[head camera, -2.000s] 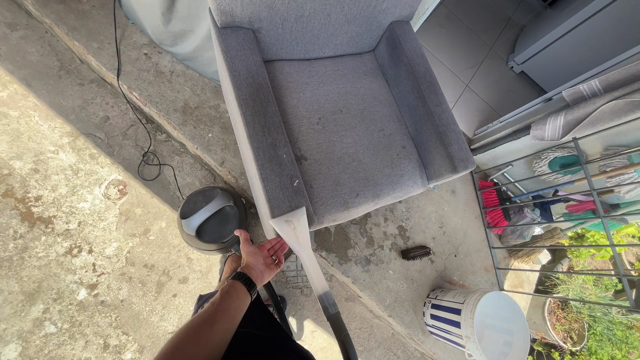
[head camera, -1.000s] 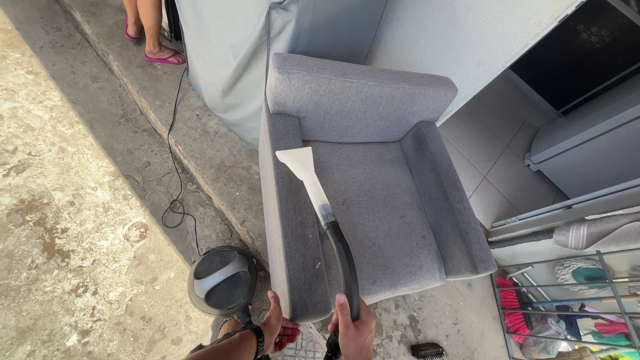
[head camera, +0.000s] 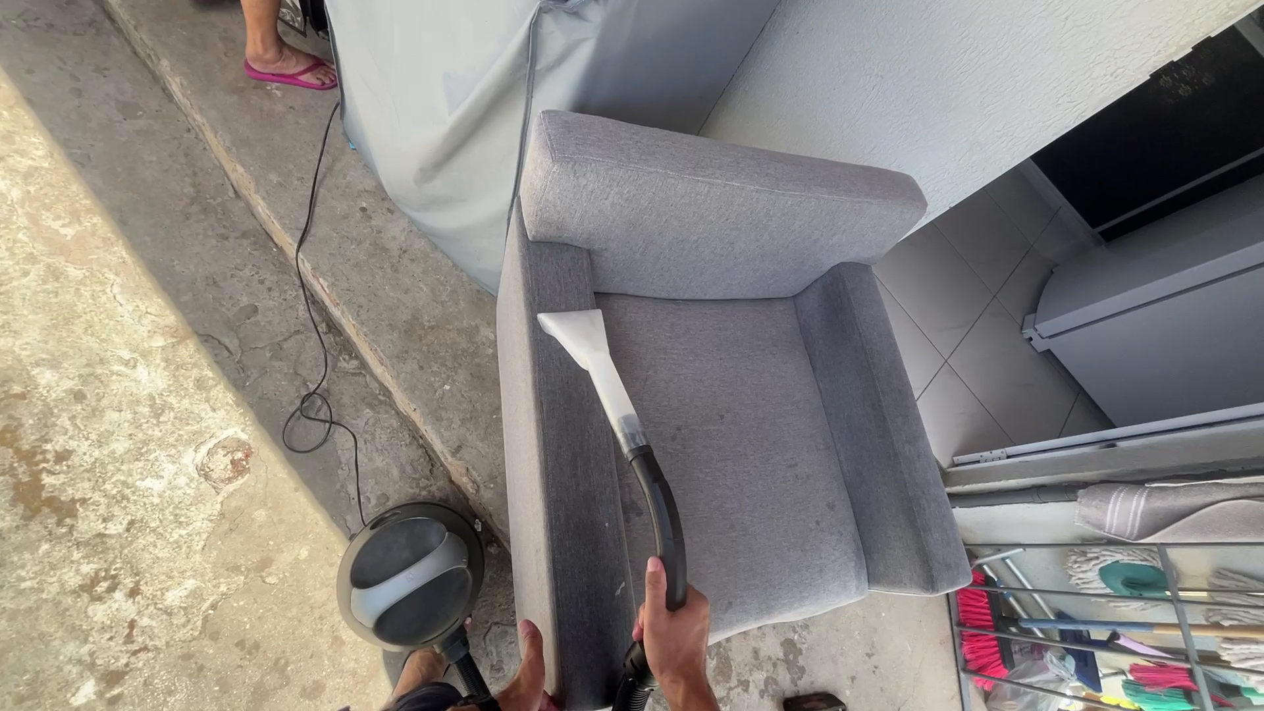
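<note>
My right hand is closed around the black curved wand of a vacuum extraction tool. Its pale, flared nozzle rests on or just above the left armrest of a grey upholstered armchair. My left hand, partly cut off by the bottom edge, is at the front outer side of that armrest, thumb up; whether it touches the fabric is unclear. A black ribbed hose runs down between my hands. The round black and grey vacuum cleaner stands on the concrete left of the chair.
A thin black cord trails over the concrete step. A grey cover hangs behind the chair. A person's foot in a pink flip-flop is at upper left. Mops and brushes lie behind a metal rack at right. A dark brush is partly visible below.
Two seconds ago the nozzle was at the armrest's front end; it now lies near the backrest. My right hand has come into view on the wand. The view has shifted to show more behind the chair.
</note>
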